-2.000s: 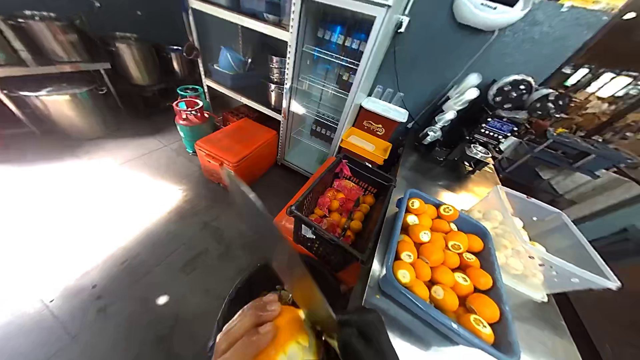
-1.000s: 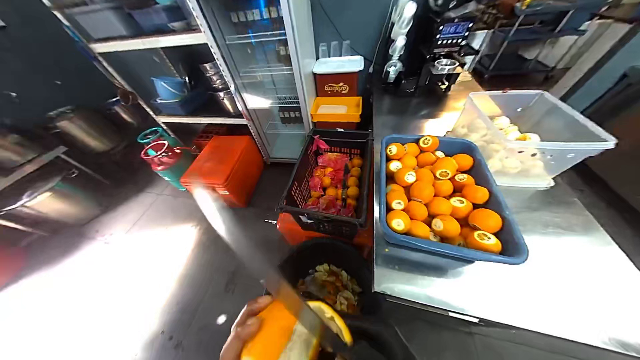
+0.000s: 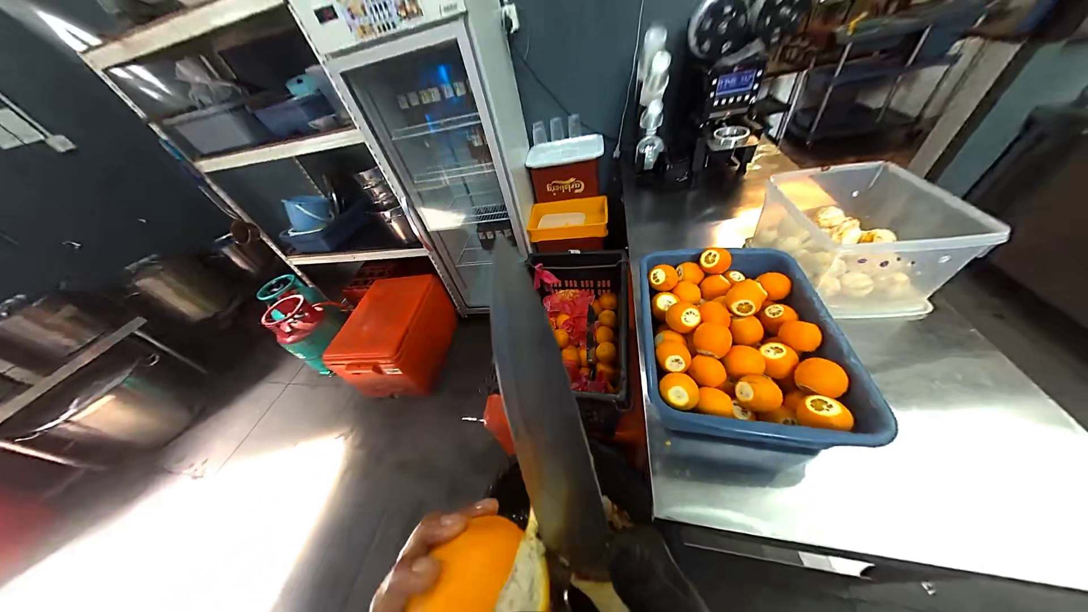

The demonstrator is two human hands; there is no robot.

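At the bottom of the head view, my left hand (image 3: pixel 422 557) grips a partly peeled orange (image 3: pixel 476 565), its pale pith showing on the right side. My right hand (image 3: pixel 650 569), in a black glove, is closed around a large knife (image 3: pixel 540 399); the broad blade points up and its lower part is right beside the cut side of the fruit. Below them is a black bin (image 3: pixel 510 493), mostly hidden by the hands and blade. To the right, a blue plastic tub (image 3: pixel 769 435) holds many oranges (image 3: pixel 712 340) with their ends cut off.
The tub stands on a stainless steel counter (image 3: pixel 960 408), beside a clear plastic container (image 3: pixel 926 263) of peeled fruit. A black crate (image 3: pixel 629 340) of oranges in red netting stands left of the counter. Further back are a red cooler box (image 3: pixel 391 336), gas cylinders (image 3: pixel 302 327) and a glass-door fridge (image 3: pixel 442 161).
The knife blade leaned up and to the left before; now it stands nearly upright in front of the crate and hides more of the bin. The view has swung to the right.
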